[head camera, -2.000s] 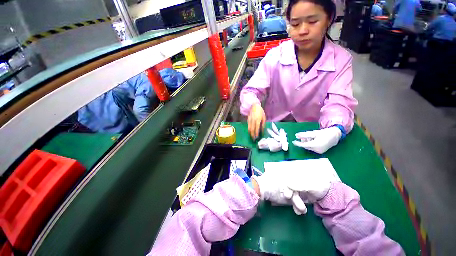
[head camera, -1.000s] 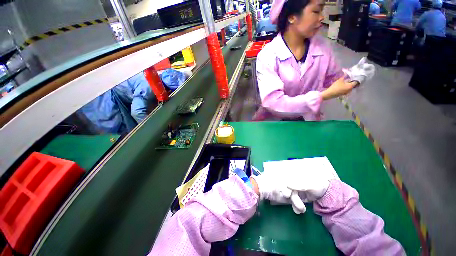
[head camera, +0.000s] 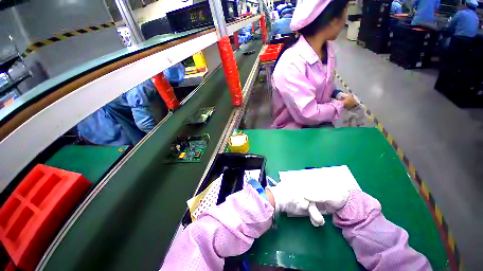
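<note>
White paper (head camera: 318, 179) lies flat on the green mat in front of me. My left hand (head camera: 290, 202) and my right hand (head camera: 329, 204), both in white gloves, rest together over the paper's near edge and overlap. Gloved fingers point down towards me at the overlap. No tool or board shows in either hand, but the overlap hides parts of the fingers and palms, so I cannot tell how far they are closed.
A black tray (head camera: 257, 162) with a label sheet (head camera: 207, 198) sits left of the paper, a yellow round container (head camera: 239, 143) beyond it. Circuit boards (head camera: 189, 148) lie on the conveyor belt (head camera: 143, 185). A red tray (head camera: 42, 204) is far left. A person (head camera: 304, 84) stands beyond the mat.
The person opposite has turned away to the right, and the white gloves at the mat's far side are gone from it. My hands and the paper have not visibly moved.
</note>
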